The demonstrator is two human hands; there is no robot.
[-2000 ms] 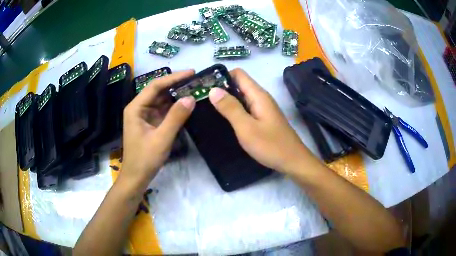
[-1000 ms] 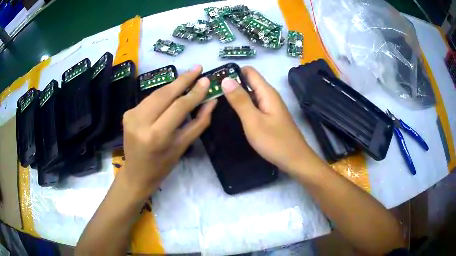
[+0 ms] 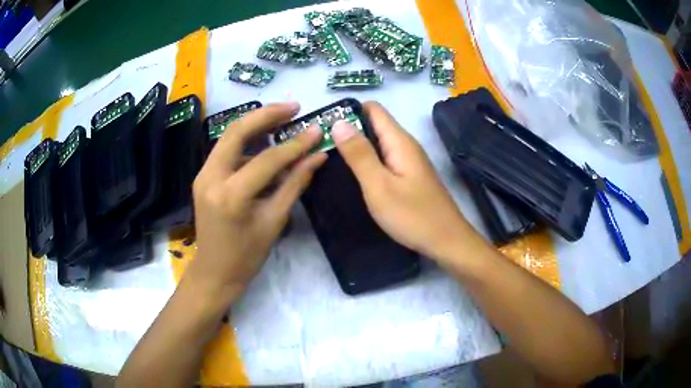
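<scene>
A black housing shell (image 3: 356, 227) lies tilted in front of me, its far end turned slightly left. A green circuit board (image 3: 328, 120) sits across its far short end. My right hand (image 3: 398, 178) grips the shell's right side, with the thumb on the board. My left hand (image 3: 254, 178) is at the far left corner, its fingertips on the board and the shell's edge. The fingers cover part of the board. I cannot tell if the left hand holds any small part.
Fitted housings (image 3: 114, 159) overlap in a row at left. Loose boards (image 3: 379, 42) lie at the far side. Empty shells (image 3: 523, 167), blue-handled cutters (image 3: 614, 208) and a clear plastic bag (image 3: 561, 76) are at right. Tiny black parts (image 3: 180, 248) lie near the left tape.
My left hand's thumb has left the board since the oldest frame, and its fingers now reach over the board's left part. The shell has moved slightly right. My right hand keeps its grip.
</scene>
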